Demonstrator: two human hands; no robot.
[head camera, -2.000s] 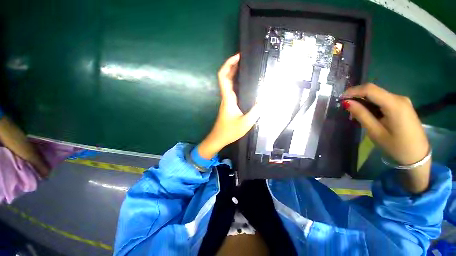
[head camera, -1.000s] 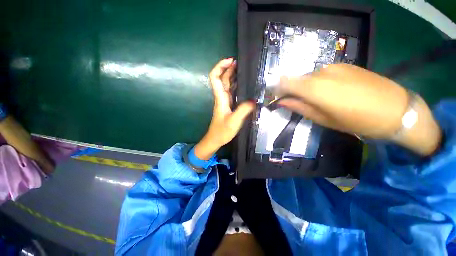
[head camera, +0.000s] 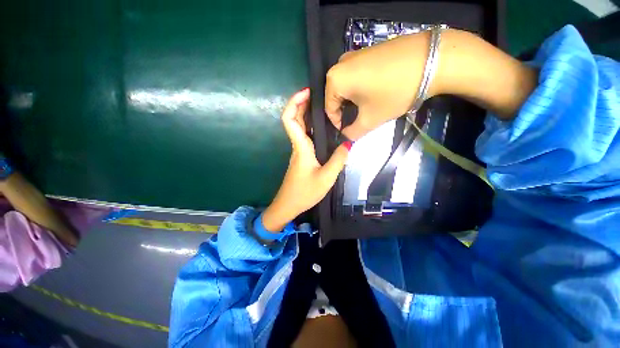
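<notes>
The black foam tray (head camera: 317, 197) lies in front of me with the open-backed tablet (head camera: 430, 190) in it. Its silver-white battery (head camera: 370, 156) glares, and a dark flex cable (head camera: 387, 166) slants across it. My left hand (head camera: 304, 180) holds the tray's left wall, fingers outside, thumb over the top. My right hand (head camera: 374, 92) reaches across the tablet, its fingers pinching black tape (head camera: 349, 114) at the tablet's left edge, beside my left thumb. A pale-yellow release liner (head camera: 449, 153) trails right from under my right wrist. My right hand and forearm hide much of the mainboard (head camera: 360, 34).
The tray lies on a glossy green bench (head camera: 204, 149). At the far left is another person's forearm (head camera: 34, 204) with a pink sleeve. A white edge shows at the top right. Grey floor (head camera: 136, 265) with yellow lines lies beyond the bench's near edge.
My right hand has moved from the tablet's right side across to its left edge, with the forearm now over the far part. The yellow liner now stretches across the tray. The tray has shifted slightly left and away.
</notes>
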